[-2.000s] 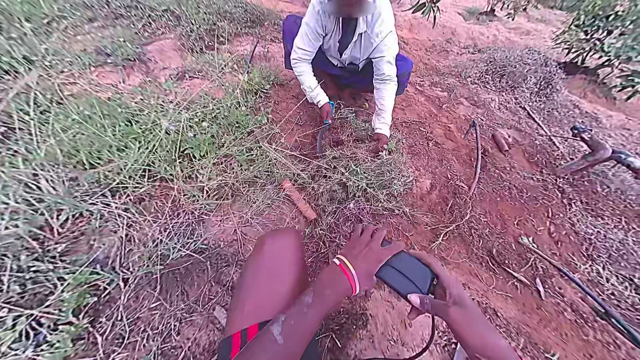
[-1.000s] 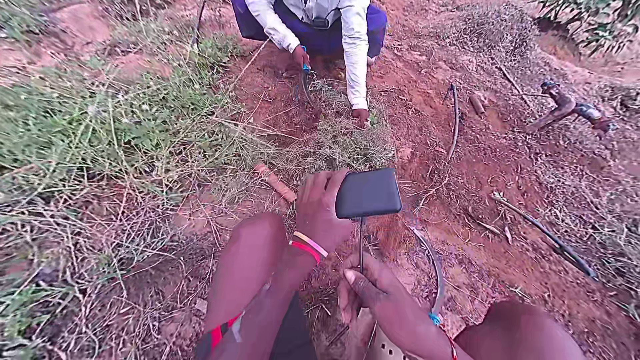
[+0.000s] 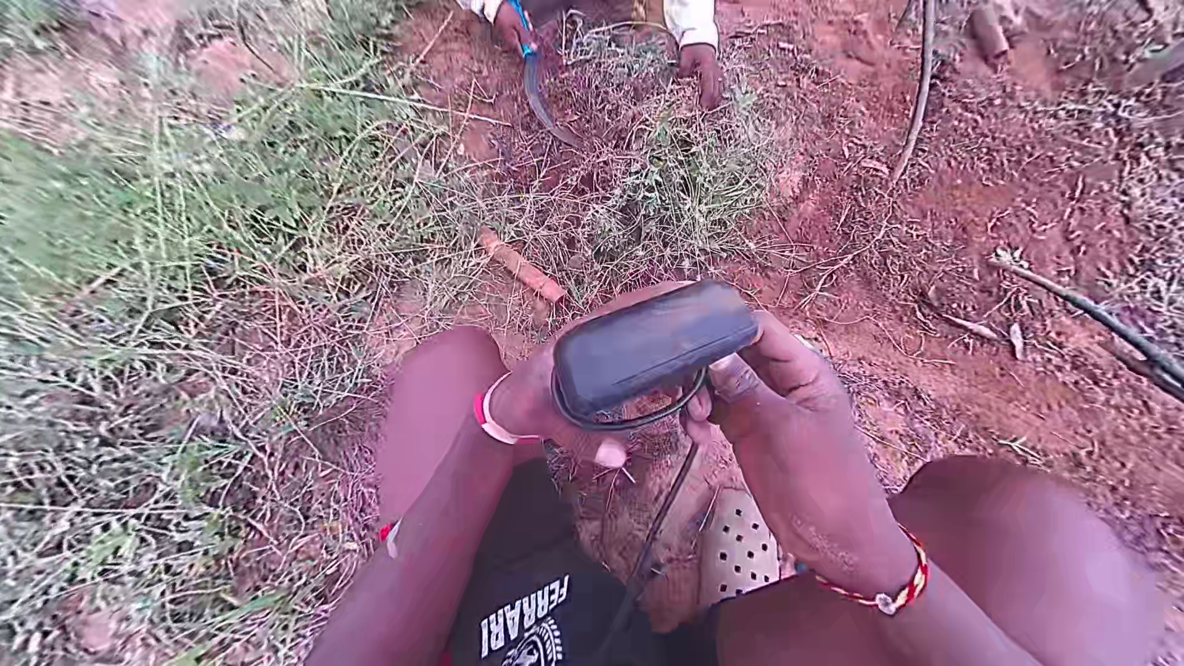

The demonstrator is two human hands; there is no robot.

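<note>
My left hand [image 3: 541, 393] grips the left end of a black rounded device [image 3: 657, 347], which has a dark cable [image 3: 661, 518] hanging down from it. At the device's right end, my right hand [image 3: 777, 398] pinches a loop of that cable against the underside, fingers touching the case. Both hands are in front of my body, between my knees. A red-and-white band circles my left wrist and a red-and-yellow cord my right.
Across from me a person's hand [image 3: 513, 26] holds a sickle [image 3: 544, 97] with a blue handle; their other hand [image 3: 703, 72] touches cut grass [image 3: 684, 176]. A reddish stick piece [image 3: 523, 265] lies before me. Thin branches [image 3: 1101, 310] lie to the right.
The device has tilted, and my right hand has come up from the cable below to the device's right end. The view has moved down and closer to the ground.
</note>
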